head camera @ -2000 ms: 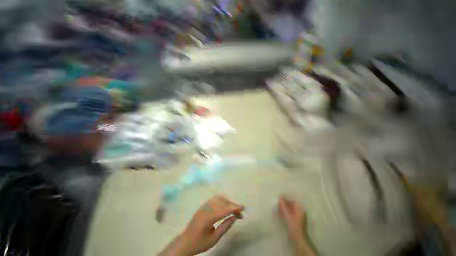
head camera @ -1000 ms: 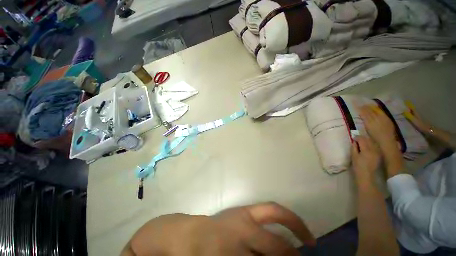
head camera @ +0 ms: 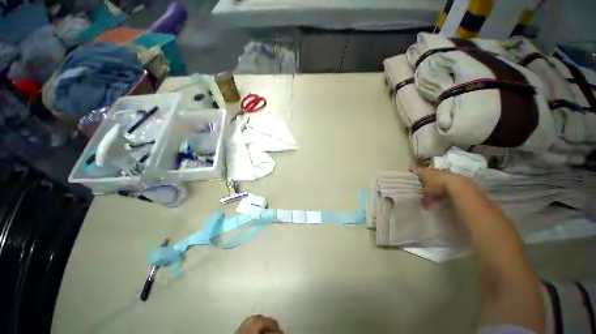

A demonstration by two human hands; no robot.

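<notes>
A stack of beige-grey cut panels (head camera: 405, 218) lies at right of centre, its folded layered end facing left, with white fabric under its near edge. My right hand (head camera: 436, 184) reaches in from the lower right and grips the stack's top near its far edge; the fingertips are partly hidden. My left hand (head camera: 259, 325) shows only as a small part at the bottom edge, so its fingers cannot be seen. A pale blue backing strip (head camera: 245, 231) with white stickers (head camera: 299, 216) runs towards the stack. A black marker (head camera: 149, 284) lies at the strip's left end.
Banded beige bundles (head camera: 470, 107) are piled at the back right; another banded bundle (head camera: 567, 306) is cut off at the lower right. White trays (head camera: 82, 171) with pens stand at the left. Red scissors (head camera: 253, 102), a metal clip (head camera: 233, 190) and white fabric pieces (head camera: 271, 137) lie near them.
The view has turned right-to-left and steadied. My right hand has moved from the banded bundle to the panel stack. My left hand has dropped mostly out of view. The helper's hands are no longer visible.
</notes>
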